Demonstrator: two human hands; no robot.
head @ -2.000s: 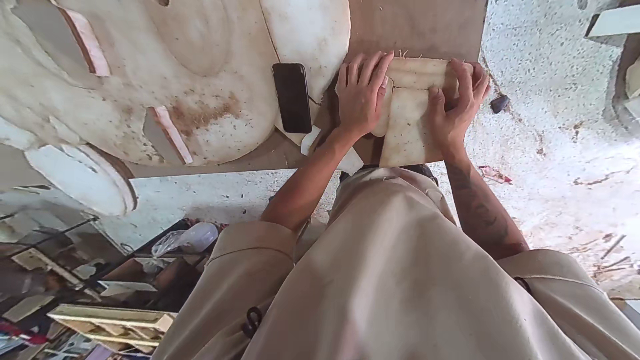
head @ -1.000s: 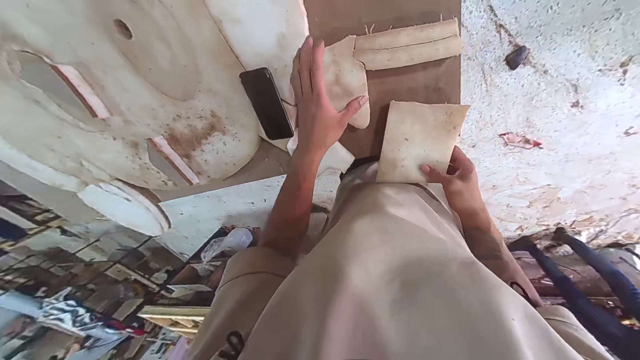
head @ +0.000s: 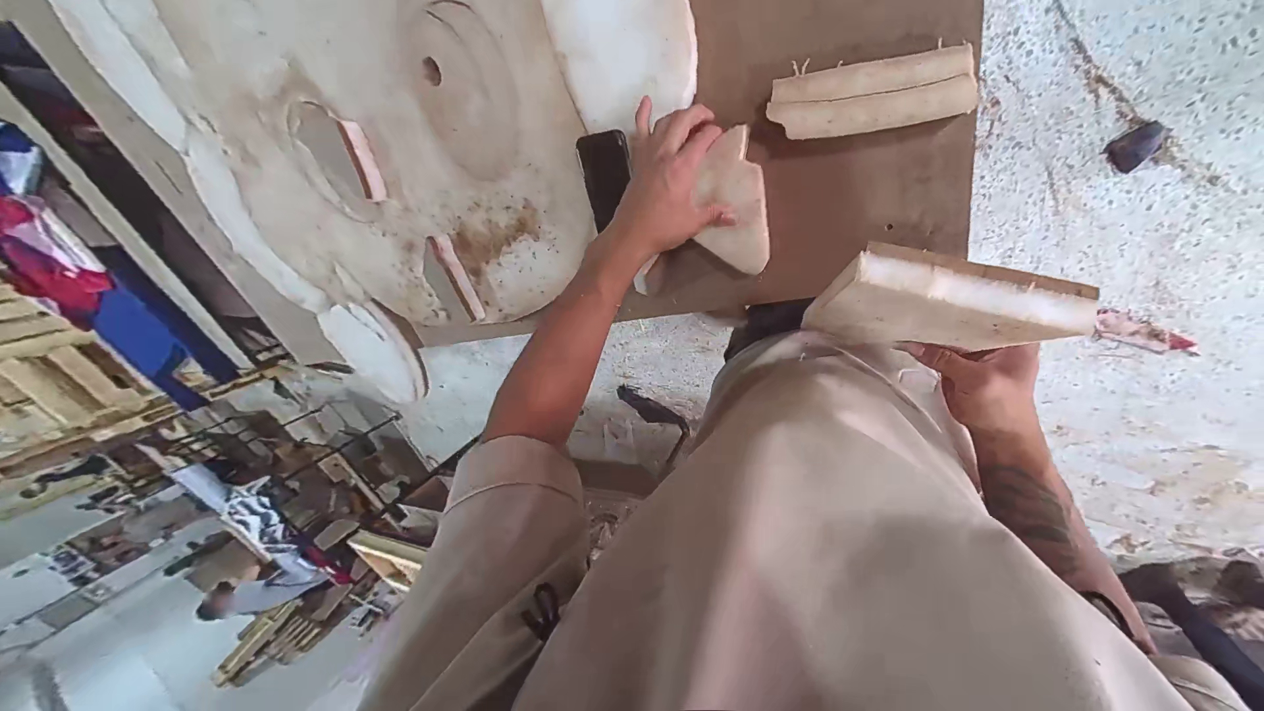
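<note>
My left hand (head: 676,183) lies spread over a small pale foam piece (head: 736,212) with a pointed outline, on the brown board (head: 849,197). Just left of that hand is a black smartphone (head: 604,173). My right hand (head: 987,380) grips a thick cream foam block (head: 963,306), tilted so its long white edge faces up; the block is off the board's near right corner, by the apron. Two narrow foam strips (head: 874,94), side by side with frayed ends, rest at the board's upper right.
Large cream foam sheets (head: 494,138) with cut-outs cover the board's left part. A speckled pale surface (head: 1126,257) beyond the board bears a dark lump (head: 1136,146) and a reddish scrap (head: 1145,331). Lower left, another person (head: 262,592) is among wood pieces.
Both hands were together on the foam pieces two seconds ago. The right hand has since drawn the block away from the strips and tipped it. The left hand has come down onto the pointed piece.
</note>
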